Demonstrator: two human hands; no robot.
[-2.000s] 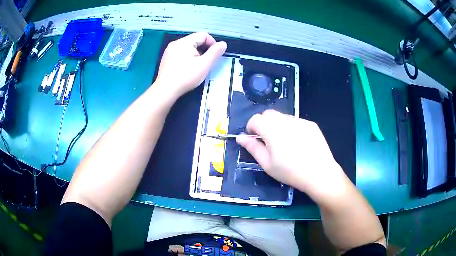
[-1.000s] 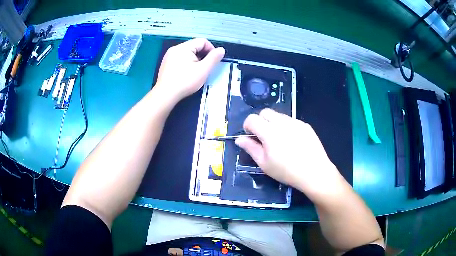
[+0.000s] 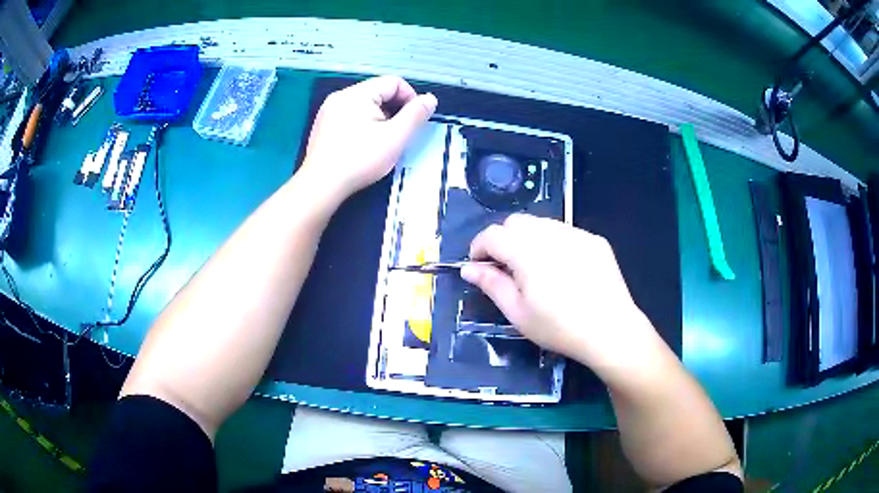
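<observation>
An opened device chassis (image 3: 493,393) with a silver-white rim lies on the black mat (image 3: 626,183). My right hand (image 3: 549,279) is shut on thin tweezers (image 3: 434,267) over the chassis middle. The tweezers point left across the long pale strip (image 3: 414,197), between yellow patches (image 3: 420,318); whether the tips touch is unclear. My left hand (image 3: 361,135) rests at the chassis's far left corner, fingers curled and covering that corner; whether it holds anything cannot be told. A black round part (image 3: 501,173) shows near the far end.
At the far left are a blue tray (image 3: 157,85), a clear plastic box (image 3: 236,101), short silver pieces (image 3: 116,164) and black cables (image 3: 159,226). To the right are a green strip (image 3: 706,202), a black strip (image 3: 767,270) and a black-framed pale panel (image 3: 834,279).
The camera view has shifted slightly. Both hands and the chassis keep nearly the same places relative to each other. The tweezers still lie across the pale strip, at a slightly changed angle.
</observation>
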